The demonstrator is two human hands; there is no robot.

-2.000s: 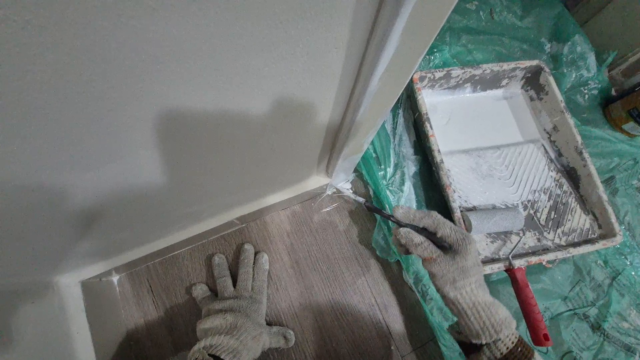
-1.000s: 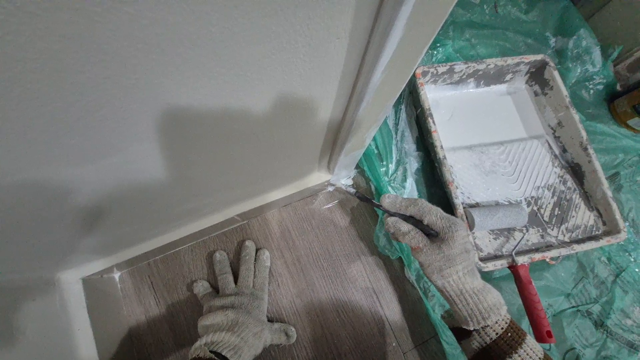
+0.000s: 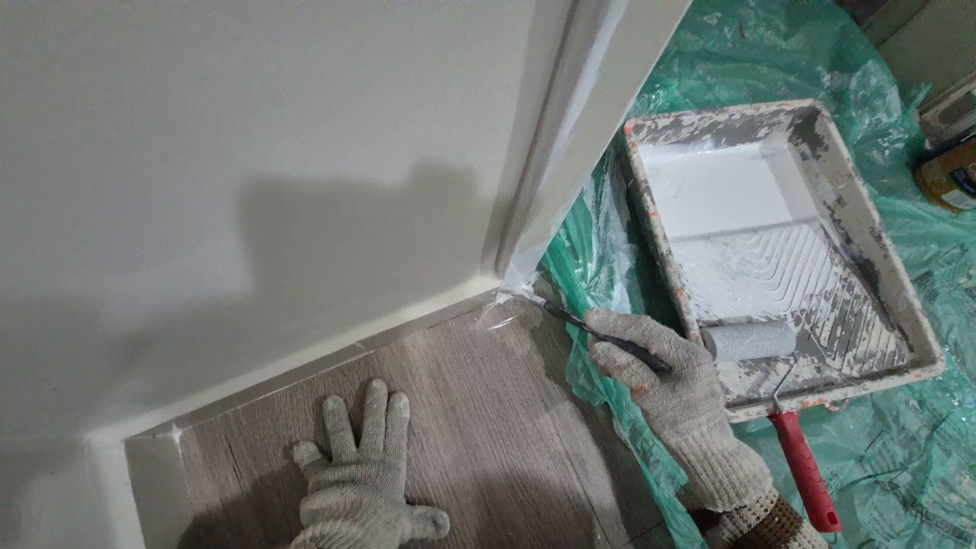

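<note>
My right hand [image 3: 671, 381], in a knitted work glove, holds a slim paintbrush [image 3: 583, 324] by its dark handle. The brush's whitened tip is against the foot of the door frame [image 3: 553, 152], where it meets the floor. White smears mark the wood-grain floor [image 3: 488, 381] beside the tip. My left hand [image 3: 362, 465], gloved alike, lies palm down on the floor with fingers spread, holding nothing. A skirting board [image 3: 305, 377] runs along the wall [image 3: 267, 152] beyond it.
Green plastic sheeting [image 3: 862, 457] covers the ground at right. On it stand a paint tray [image 3: 888, 236] with white paint and a can [image 3: 949, 175] at the far right. A small roller [image 3: 751, 340] with a red handle [image 3: 807, 469] rests in the tray, its handle over the near edge.
</note>
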